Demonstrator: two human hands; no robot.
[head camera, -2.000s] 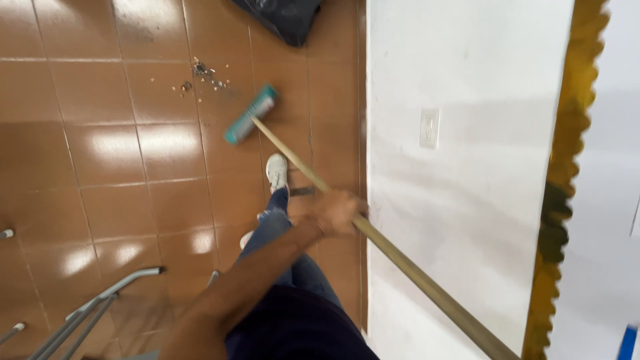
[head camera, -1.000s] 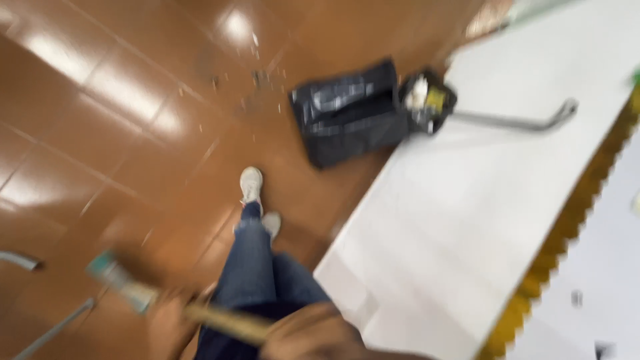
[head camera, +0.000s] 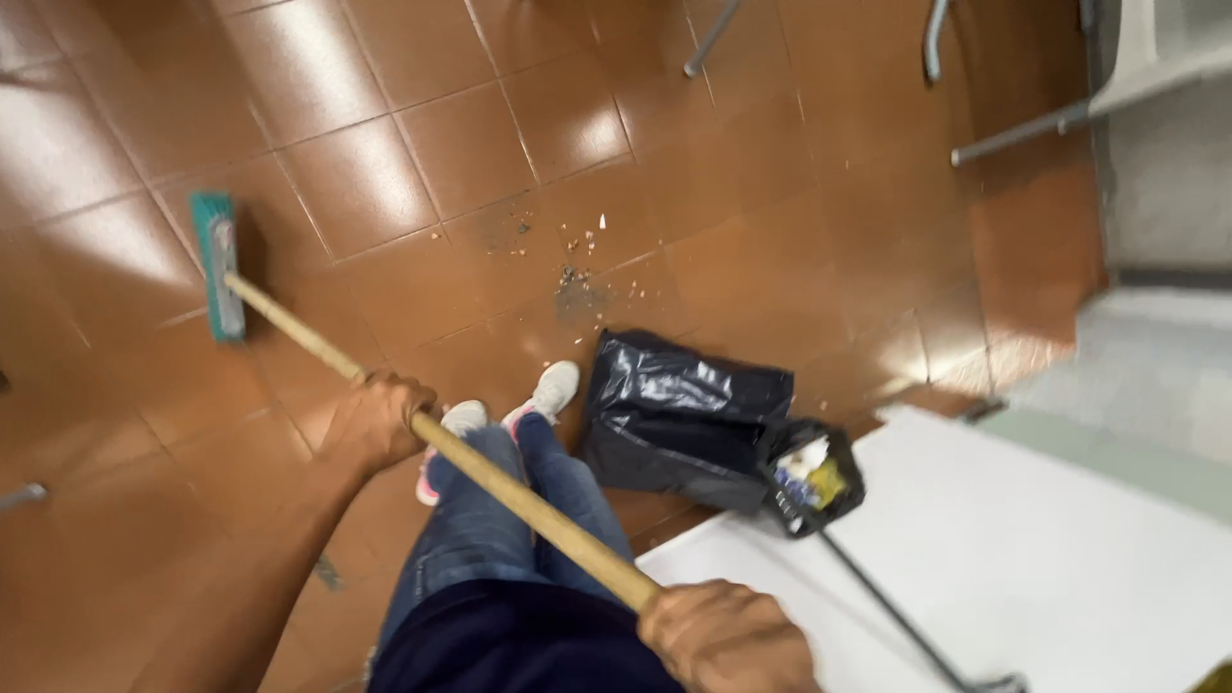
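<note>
Both my hands hold a broom by its wooden handle (head camera: 539, 512). My left hand (head camera: 385, 416) grips it at mid-length, nearer the head; my right hand (head camera: 727, 635) is closed around the upper part at the bottom of the view. The teal broom head (head camera: 219, 268) is at the left, over the tiled floor. A scattered pile of debris (head camera: 576, 279) lies on the tiles beyond my shoes. Right of my feet is a black plastic bag (head camera: 674, 414), touching a small black container (head camera: 816, 477) with white, yellow and blue waste in it.
A thin dark handle (head camera: 895, 606) runs from the container across the white wall (head camera: 1020, 539). Metal furniture legs (head camera: 712, 38) stand at the top, with a pale chair (head camera: 1155, 58) at the upper right. Another metal leg tip (head camera: 24, 496) shows at the left edge.
The view has turned a good deal. Two seconds ago one hand was seen on the broom handle; now both are. The broom head, formerly near the debris, is now farther from it.
</note>
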